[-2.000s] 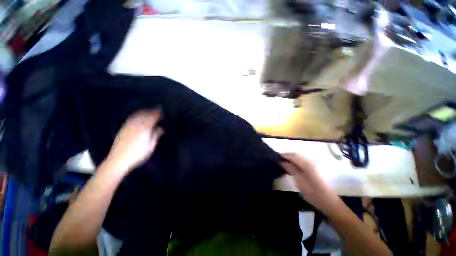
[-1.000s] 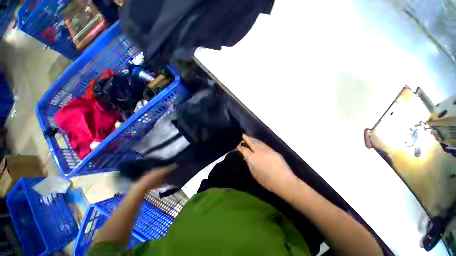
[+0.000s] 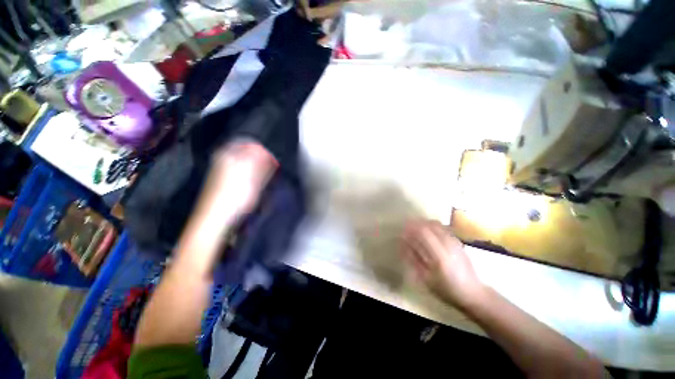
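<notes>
My left hand (image 3: 240, 174) is blurred and lies on the heap of black and grey cut pieces (image 3: 174, 178) at the left of the white machine table. Whether its fingers grip a piece is hidden by the blur. My right hand (image 3: 437, 259) is over the table near its front edge, left of the needle plate, with no cloth seen in it. The sewing machine head (image 3: 585, 133) stands at the right over the lit, tan machine bed (image 3: 562, 226). Black-handled scissors (image 3: 641, 296) lie at the right end of the bed.
A purple round device (image 3: 111, 104) and small green snips (image 3: 98, 171) are at the upper left. Blue crates (image 3: 111, 296) stand at the lower left, one holding red cloth (image 3: 111, 355). Clear plastic sheeting (image 3: 451, 37) lies along the table's back edge.
The view has turned back from the crates to the table. My left hand has moved from beside the crates onto the heap. My right hand has left the dark cloth at the table edge.
</notes>
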